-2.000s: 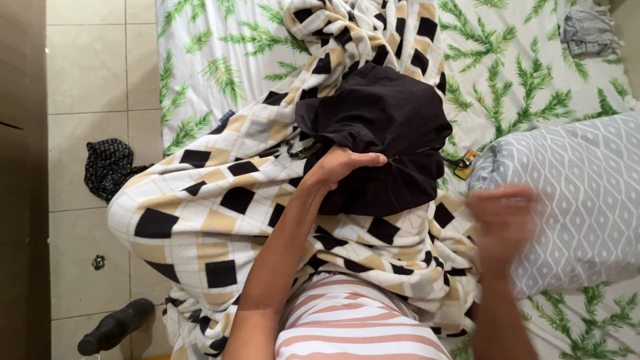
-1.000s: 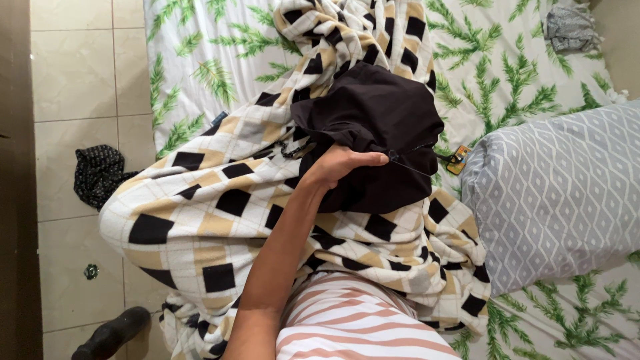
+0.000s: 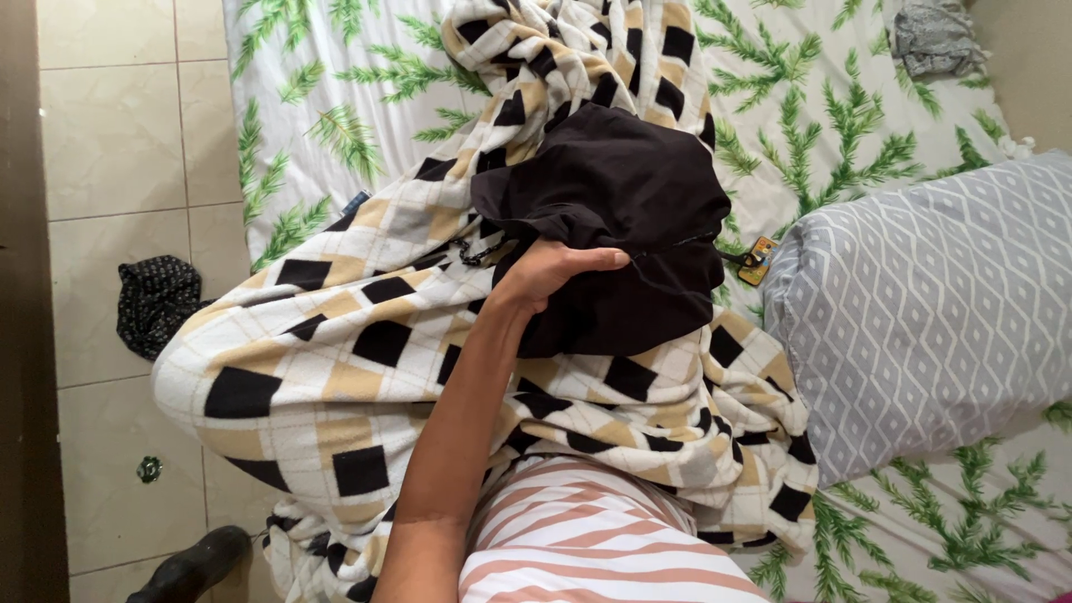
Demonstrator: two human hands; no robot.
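Observation:
A black cloth bag with a dark cord lies bunched on the checked fleece blanket over my lap. My left hand grips its near left side, the thumb resting on top of the fabric and the fingers hidden beneath it. A short black chain or cord shows left of the bag. From the bag's right side a black strap leads to a small yellow tag. My right hand is out of the frame.
A grey patterned pillow lies at the right on the leaf-print bedsheet. A grey cloth is at the upper right. Black patterned fabric, a small green object and a dark shoe-like object are on the tiled floor.
My right hand, raised near the pillow two seconds ago, has left the view. My left hand stays on the black bag in the same hold.

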